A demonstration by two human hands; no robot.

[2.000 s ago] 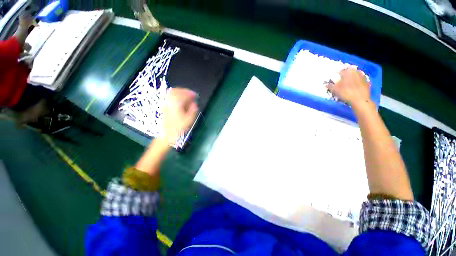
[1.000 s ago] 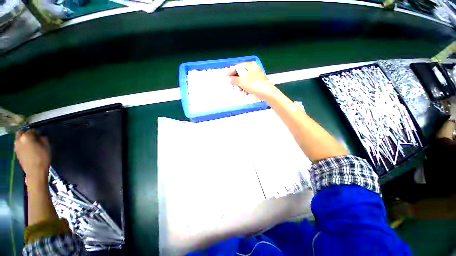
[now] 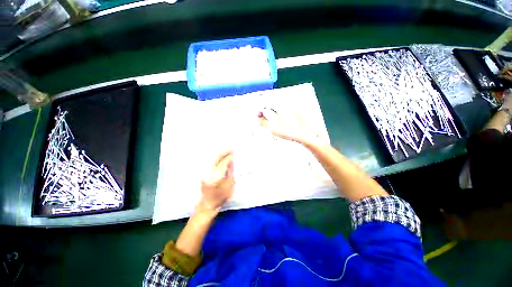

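Observation:
My left hand [image 3: 218, 182] is over the lower left part of the white sheet [image 3: 191, 140], blurred, fingers curled; whether it holds a rod cannot be told. My right hand [image 3: 280, 124] is over the upper middle of the sheet, fingertips bunched together; a tiny dark spot shows at them, but anything held is too small to tell. The blue bin [image 3: 233, 91] full of small white parts [image 3: 233, 64] stands beyond the sheet. The left black tray [image 3: 106, 123] has loose rods [image 3: 78, 179] heaped to its left and near side.
The right black tray [image 3: 457, 132] is densely filled with rods, beside clear plastic bags [image 3: 449, 73]. Another person's arm [image 3: 497, 120] and a small black tray [image 3: 477, 70] are at the far right. A pale edge strip [image 3: 303, 60] runs behind the bin.
My left hand has moved from the left tray to over the sheet. My right hand has left the blue bin and come back over the sheet. The head view has shifted.

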